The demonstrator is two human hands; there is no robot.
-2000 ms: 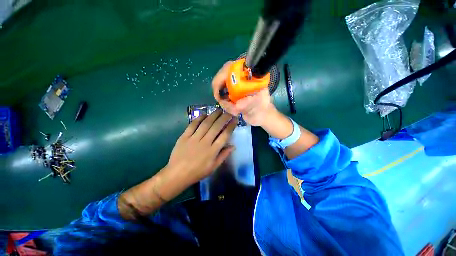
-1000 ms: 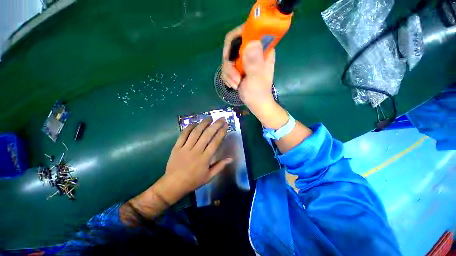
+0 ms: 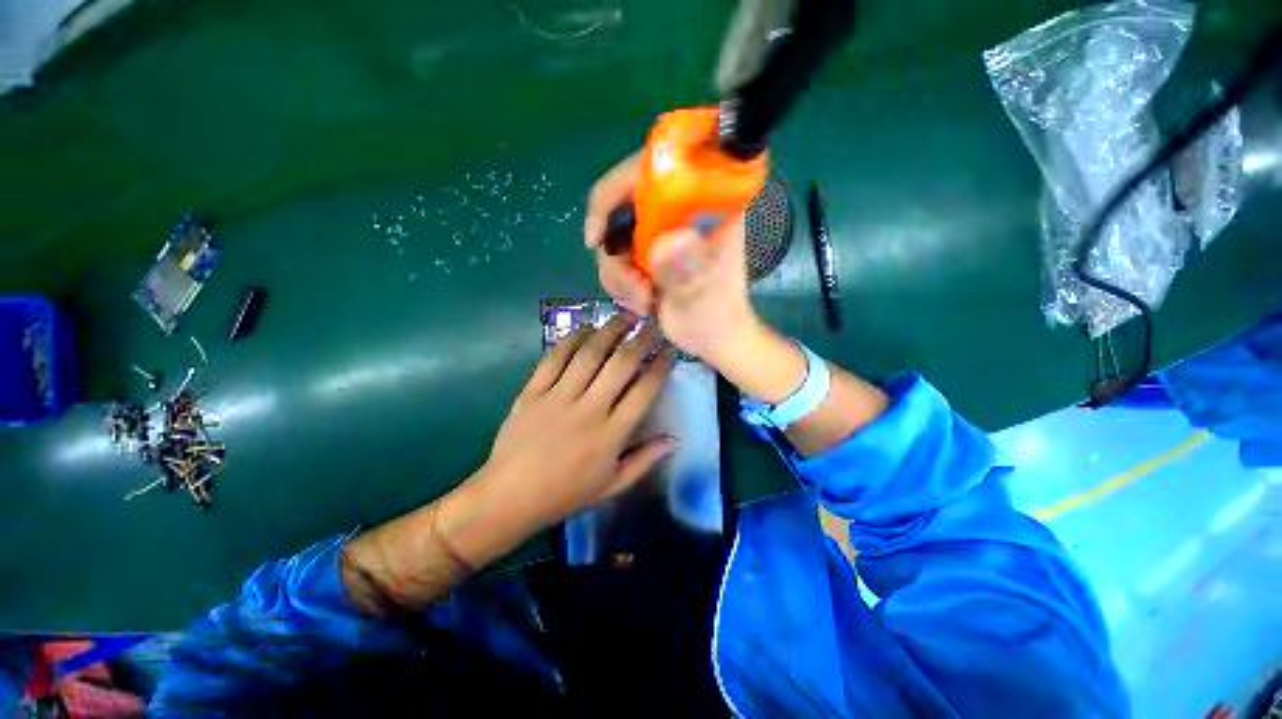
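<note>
The tablet housing (image 3: 689,450) lies flat in front of me, its silver face partly under my left hand. A circuit board (image 3: 565,318) shows along its far edge. My left hand (image 3: 562,414) rests flat on both, fingers spread over the board. My right hand (image 3: 689,281) is closed around the orange electric screwdriver (image 3: 699,183), upright over the board's right part. The screwdriver's tip is hidden by the hand. Tiny screws (image 3: 471,218) lie scattered beyond. The round perforated disc (image 3: 769,229) is partly hidden behind the right hand.
At left are a loose board (image 3: 179,277), a short black cylinder (image 3: 246,313), a pile of small flex-cable parts (image 3: 180,443) and a blue bin (image 3: 31,358). A black pen-like tool (image 3: 824,257) lies right of the disc. Clear plastic bags (image 3: 1111,169) and a black cord (image 3: 1147,326) are at right.
Since one second ago, my right hand has brought the screwdriver back from beyond the disc to above the board. My left hand stays on the board. The camera view has shifted.
</note>
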